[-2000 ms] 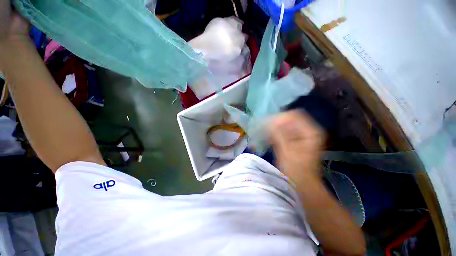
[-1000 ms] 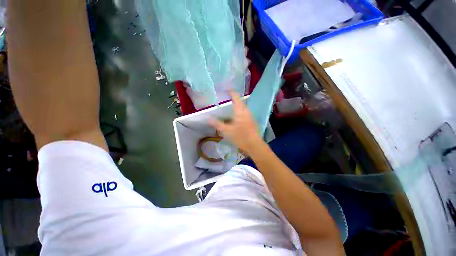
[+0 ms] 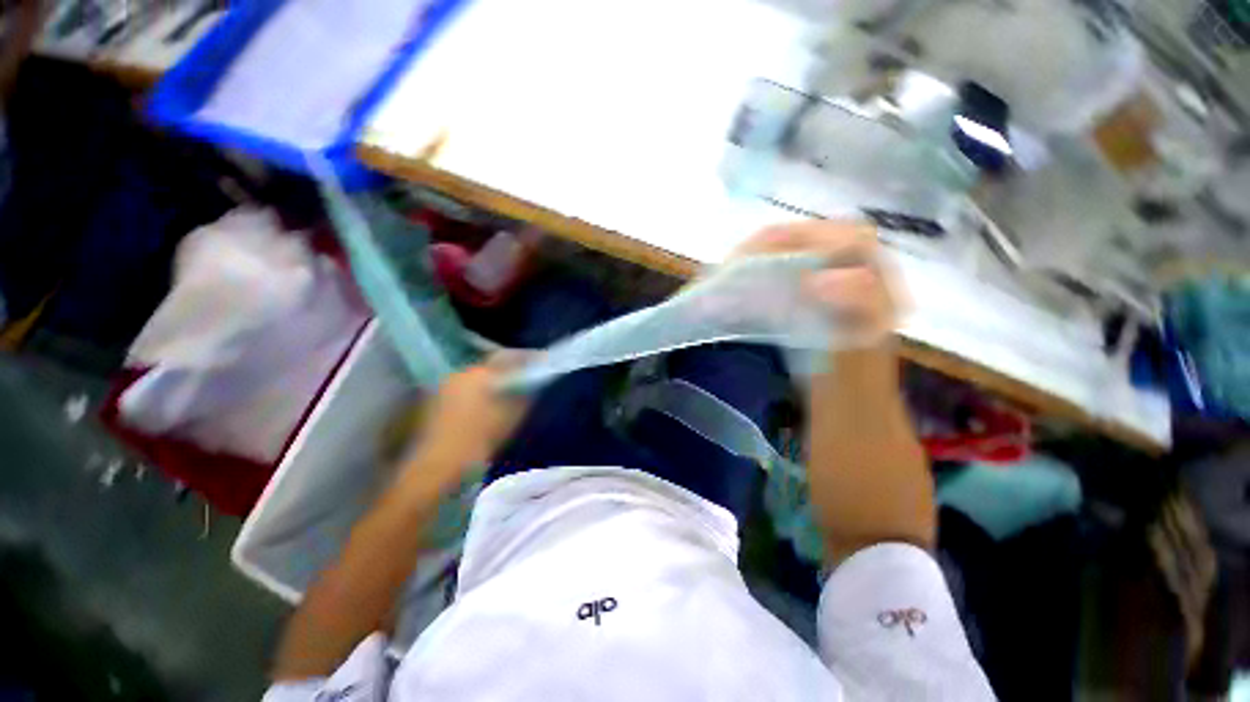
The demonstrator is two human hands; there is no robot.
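Note:
A pale aqua sheer strip [image 3: 658, 329] is stretched across above my lap, near the table's front edge. My left hand [image 3: 477, 405] grips its left end, and my right hand [image 3: 839, 281] grips its right end, fingers bent over the cloth. Both hands are blurred. Another aqua strip [image 3: 377, 281] runs from the blue tray's corner down behind my left hand; its lower end is hidden. A strip with a pale edge [image 3: 713, 418] hangs in a loop over my lap.
The white table [image 3: 576, 124] has a worn wooden edge. A blue tray [image 3: 258, 137] is at upper left, a blurred sewing machine [image 3: 1056, 82] at upper right. A white bin [image 3: 304, 473] and white cloth [image 3: 240, 329] are left; aqua cloth [image 3: 1014, 494] is low right.
The view has swung right to the table and machine. My left arm has drawn back from its reach, my right hand has left the white bin, and both now hold a strip.

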